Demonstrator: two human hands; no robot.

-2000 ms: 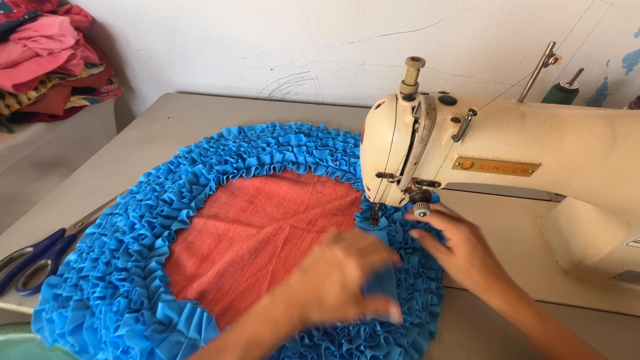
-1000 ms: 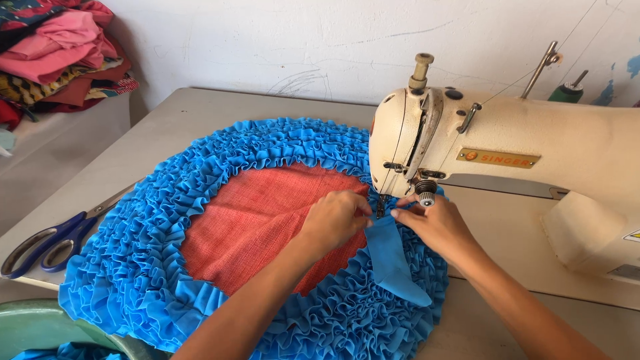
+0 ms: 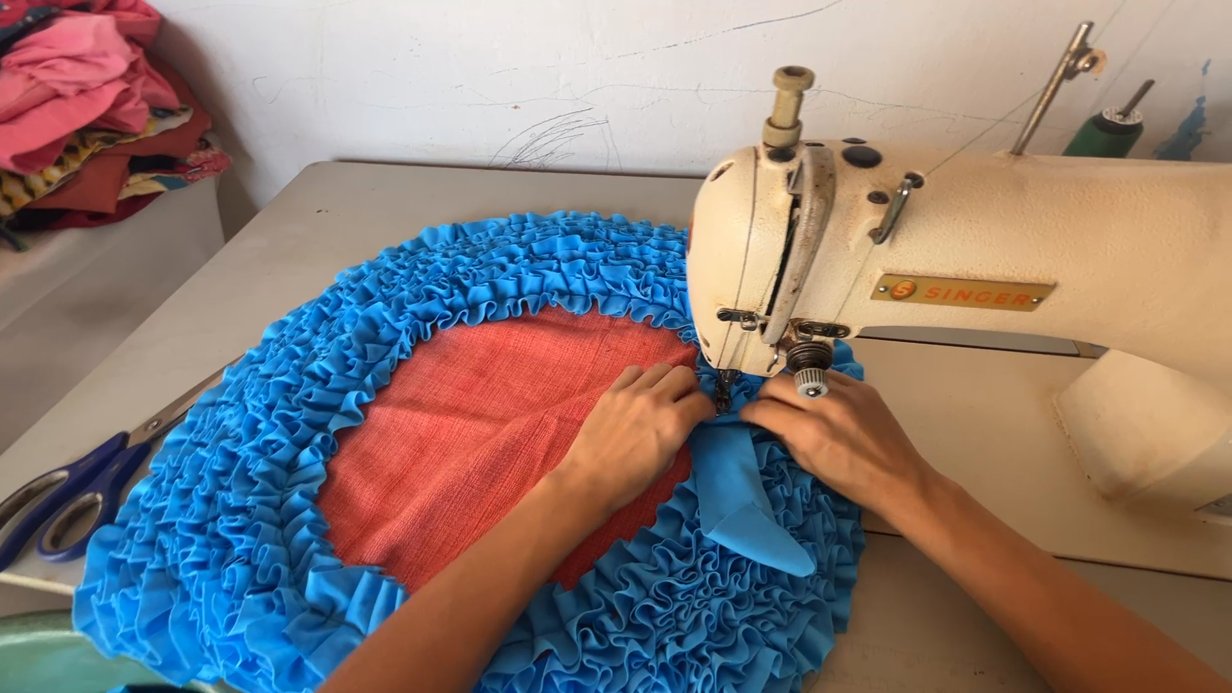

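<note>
A round piece of red woven cloth [image 3: 481,423], edged with dense rows of blue ruffles [image 3: 260,500], lies under the head of a cream Singer sewing machine [image 3: 1001,231]. A flat blue fabric strip [image 3: 736,491] hangs toward me from the presser foot [image 3: 724,390]. Just left of the foot, my left hand [image 3: 640,428] has its curled fingertips at the strip's edge, over the red cloth. My right hand [image 3: 833,433] is close on the foot's right side, its fingers on the blue fabric. Both sets of fingertips are partly hidden, so their grip cannot be told.
Blue-handled scissors [image 3: 96,491] lie at the table's left edge. A green basin [image 3: 58,645] is at the lower left. Folded fabrics [image 3: 87,115] are piled at the upper left. Behind the machine stand a green thread spool [image 3: 1107,133] and a metal thread post [image 3: 1054,87].
My left hand, blurred over the strip two seconds ago, has moved up beside the presser foot. The strip it covered now hangs in plain sight. Since one second ago both hands have stayed near the foot.
</note>
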